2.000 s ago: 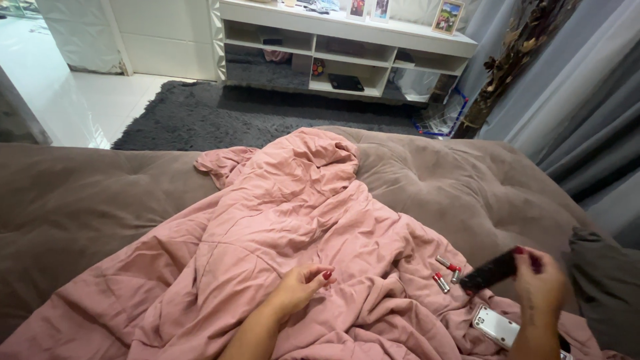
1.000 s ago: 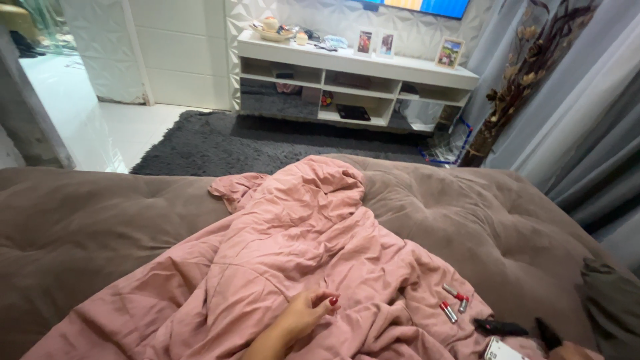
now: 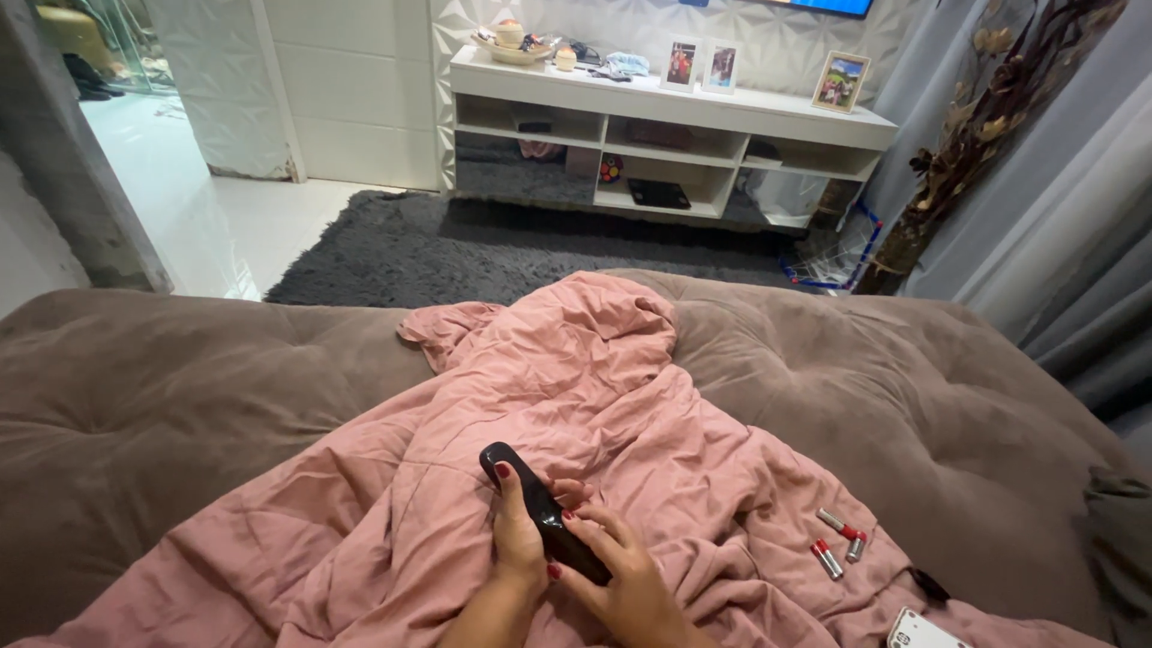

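A black remote control (image 3: 543, 513) lies between both hands above the pink blanket (image 3: 576, 378). My left hand (image 3: 519, 531) grips its upper part, the thumb along the side. My right hand (image 3: 616, 558) holds the lower part, with fingertips on its edge. To the right on the blanket rest several red and silver batteries (image 3: 826, 559). A white device (image 3: 922, 630), cut off by the bottom edge, lies nearer me. Beside it a black object (image 3: 930, 585) is partly hidden by the blanket's folds.
A brown tufted sofa (image 3: 198, 378) spreads under and beside the blanket. Past it lie a dark shaggy rug (image 3: 396, 243) and a white TV stand (image 3: 675, 103) with framed photos. Dark fabric (image 3: 1120, 531) sits at the right edge, near grey curtains (image 3: 1017, 180).
My right hand has come from the right side to the middle, where both hands now hold a black remote. My left hand was empty before. The view has shifted right.
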